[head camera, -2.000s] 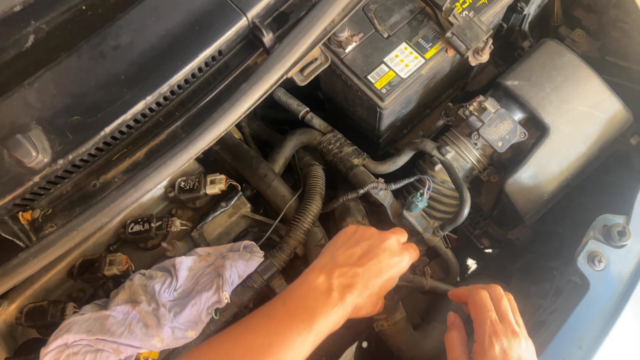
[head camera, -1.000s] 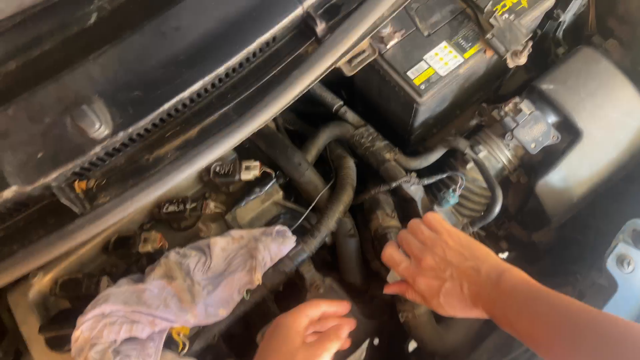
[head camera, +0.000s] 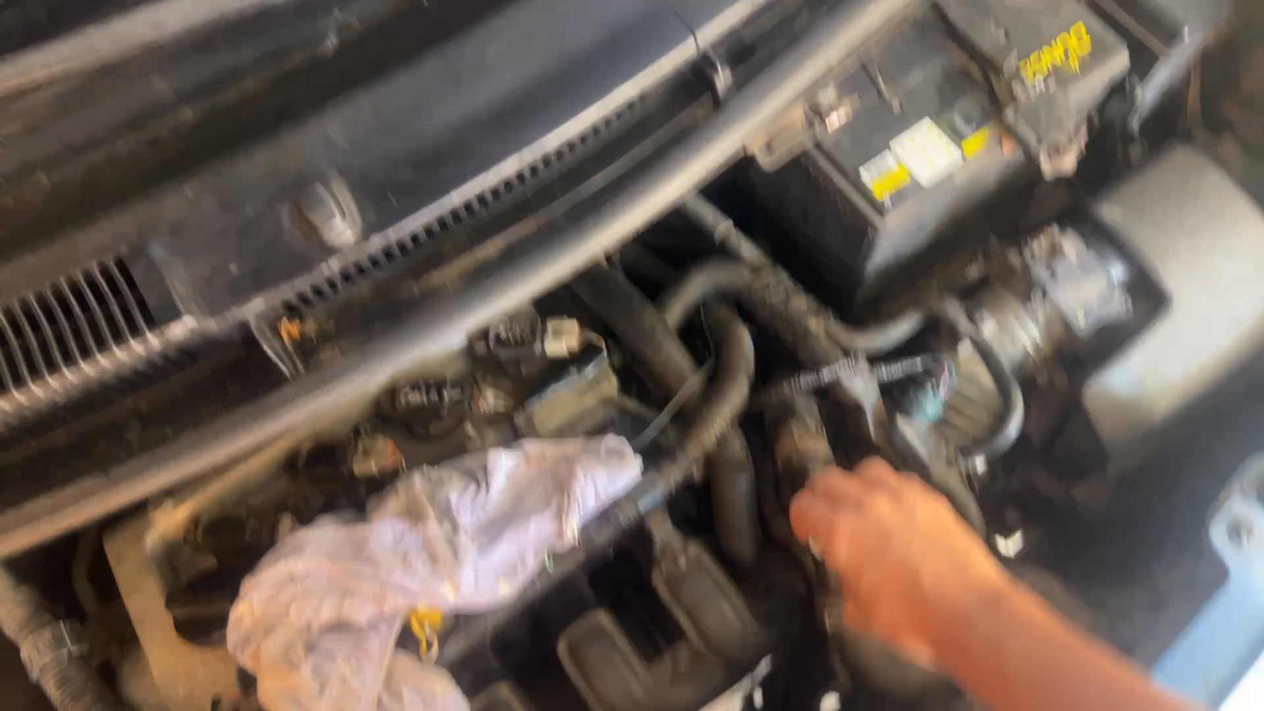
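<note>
My right hand (head camera: 894, 553) reaches in from the lower right with its fingers curled down beside a dark hose (head camera: 800, 434) in a car's engine bay. Blur hides whether the fingers hold anything. My left hand is out of view. To the left, a crumpled pale cloth (head camera: 474, 523) lies over the engine. A curved rubber hose (head camera: 731, 375) runs between cloth and hand. Right of that, a wiring connector (head camera: 928, 395) sits by the ribbed air intake duct (head camera: 973, 415). Ignition coil connectors (head camera: 563, 338) stand in a row above the cloth.
A car battery (head camera: 889, 197) with yellow and white labels stands at the upper right. Beside it is the air filter housing (head camera: 1175, 296). The cowl edge (head camera: 592, 257) crosses diagonally above the engine. Intake manifold runners (head camera: 602, 657) lie at the bottom, a light blue body panel (head camera: 1220, 592) at lower right.
My left hand, over the hoses two seconds ago and lower down one second ago, has left the view. My right hand has moved from the lower right to the central hoses. The view has shifted.
</note>
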